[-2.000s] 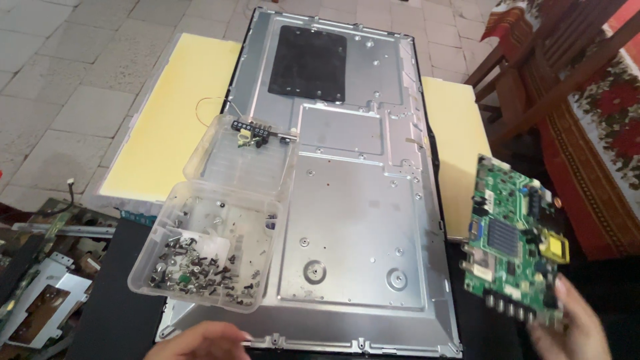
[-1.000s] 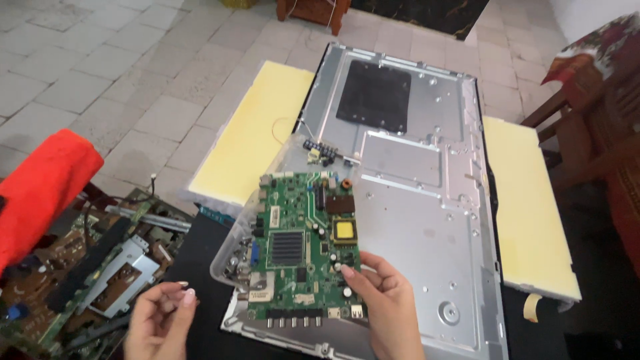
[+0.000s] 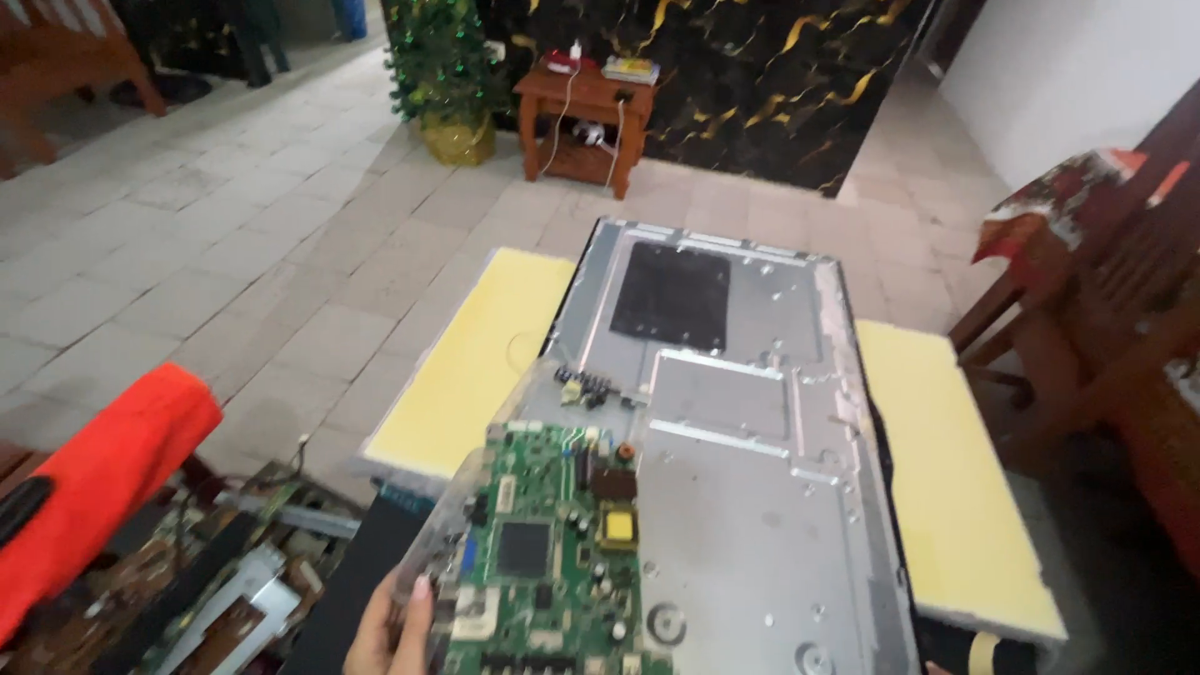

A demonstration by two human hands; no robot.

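A green circuit board lies over the clear plastic container, hiding most of its contents. My left hand grips the container's left wall, thumb on top, right beside the board. Small black parts sit in the container's far part. Beneath is the metal back of a flat display panel, with a black sheet at its far end. Only a sliver of my right hand shows at the bottom edge, by the panel's right side; its grip is hidden.
Yellow-topped foam slabs stick out on both sides of the panel. Circuit boards and a metal bracket lie at lower left, under a red fabric item. A wooden chair stands at right, a small wooden table farther back.
The board has come from the right side to lie over the container. My right hand, on the board one second ago, is now nearly out of view. My left hand has taken hold of the container. The view has tilted up.
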